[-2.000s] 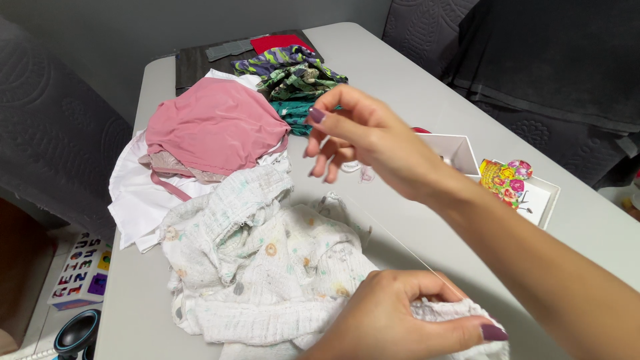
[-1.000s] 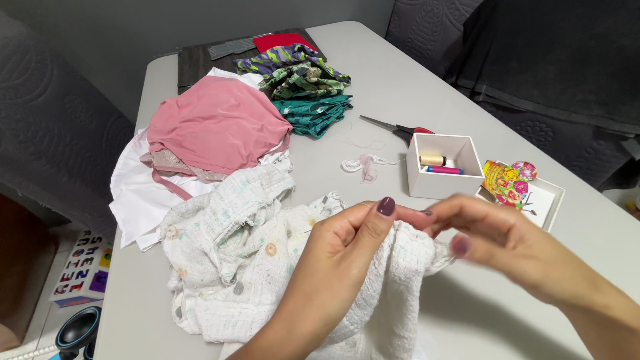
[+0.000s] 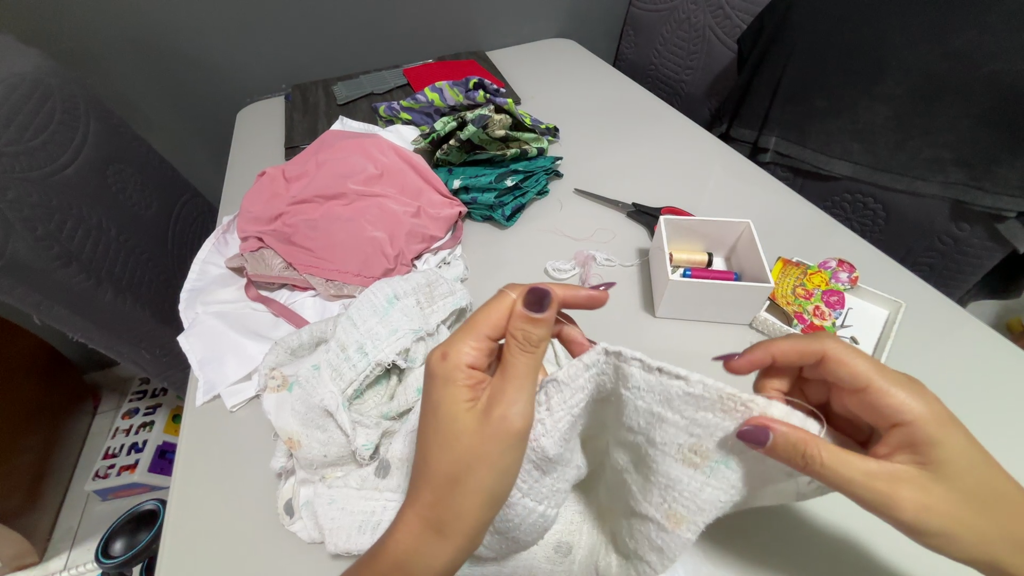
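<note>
A white printed gauze cloth is raised between my two hands, the rest of it bunched on the table. My left hand has thumb and index finger pinched together, with a fine thread at the fingertips; its other fingers are at the cloth's upper edge. My right hand grips the cloth's right end between thumb and fingers, and a loop of thread shows beside those fingers. No needle can be made out. Beyond my left hand lie a small white cord bundle and loose pink thread.
Scissors lie behind a white box holding a yellow thread spool and a magenta one. Right of it is a shallow tray with a floral card. A pink garment and folded patterned cloths lie at the back left.
Two seconds ago my right hand was raised over the table with a thread stretched down to the cloth. Since a second ago my hands have moved apart, spreading the cloth's edge between them.
</note>
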